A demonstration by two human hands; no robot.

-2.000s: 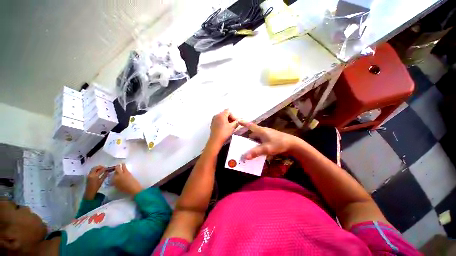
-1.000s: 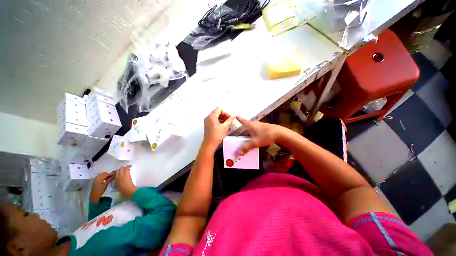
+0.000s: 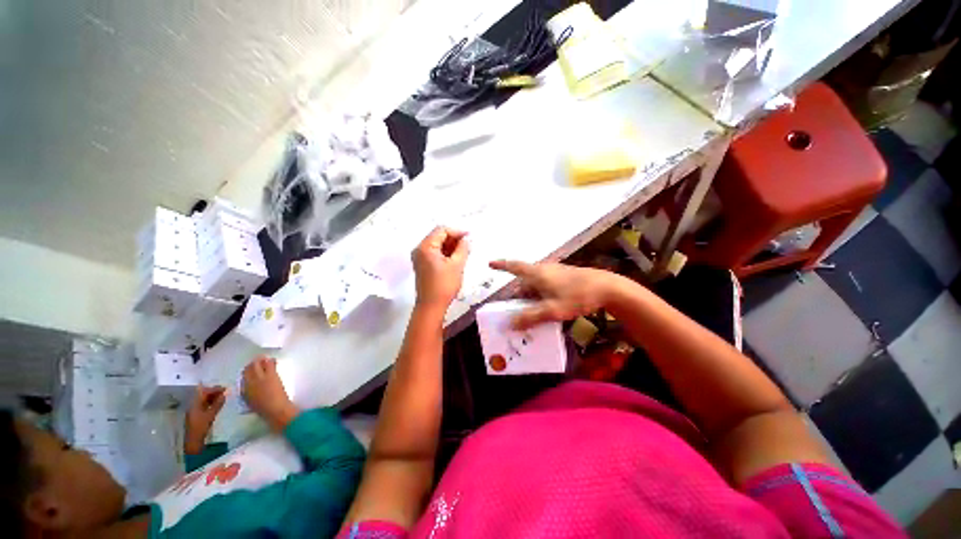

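Note:
A small white carton (image 3: 532,353) with a gold-red round seal on its face sits in front of my pink shirt, below the table edge. My right hand (image 3: 559,292) lies over its top and grips it with the lower fingers; the index finger reaches out to the left. My left hand (image 3: 440,268) is above the table edge, apart from the carton, with thumb and fingertips pinched together. Whether something thin is between them cannot be told. A thick yellow label stack (image 3: 601,166) lies on the white table (image 3: 527,205).
Loose white boxes (image 3: 353,295) and box stacks (image 3: 169,258) stand at left, near a second person's hands (image 3: 263,390). A clear bag of white pieces (image 3: 342,158), black cables (image 3: 479,68) and yellow-edged sheets (image 3: 585,53) lie at the back. A red stool (image 3: 806,168) stands right.
My left hand has moved left, away from my right hand, leaving a gap between them. The carton has tilted slightly under my right hand. The second person's hands have moved apart.

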